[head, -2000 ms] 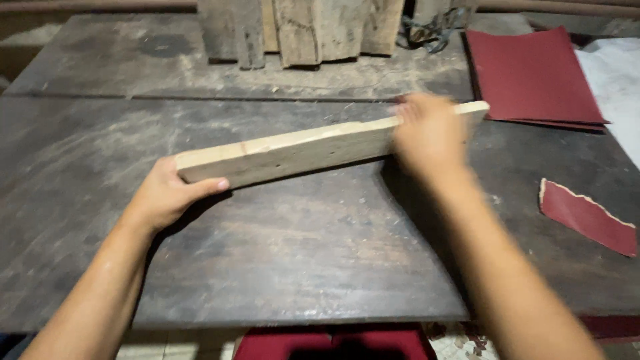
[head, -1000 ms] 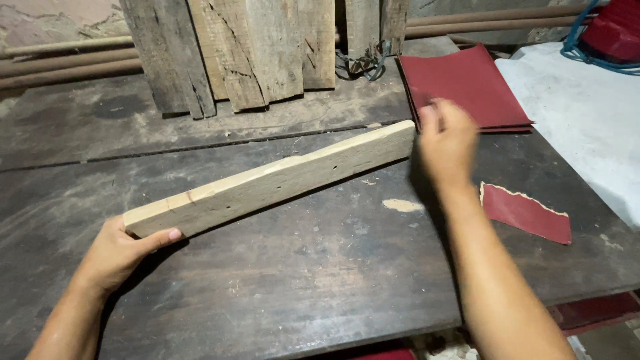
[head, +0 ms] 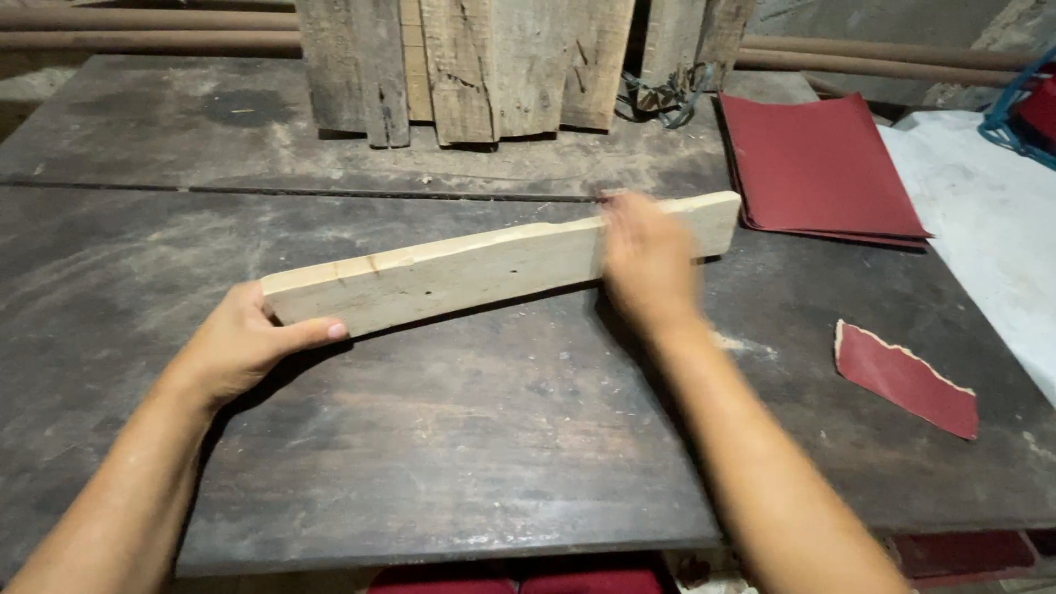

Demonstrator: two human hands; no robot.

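A pale wooden board stands on its long edge on the dark wooden table, slanting up toward the right. Around its left end my left hand is closed, with the thumb on the near face. My right hand, blurred, is at the board's upper edge toward the right end. Something small and reddish-brown shows at its fingertips; what it is cannot be told. A torn piece of red sandpaper lies on the table, right of my right forearm.
Red sandpaper sheets lie stacked at the back right, beside a white sheet. Several rough wooden planks stand at the back of the table. A tangle of dark cord lies beside them; pipes run behind.
My right hand has moved from beyond the board's right end back along its upper edge. The left hand keeps its hold on the left end. The view has shifted.
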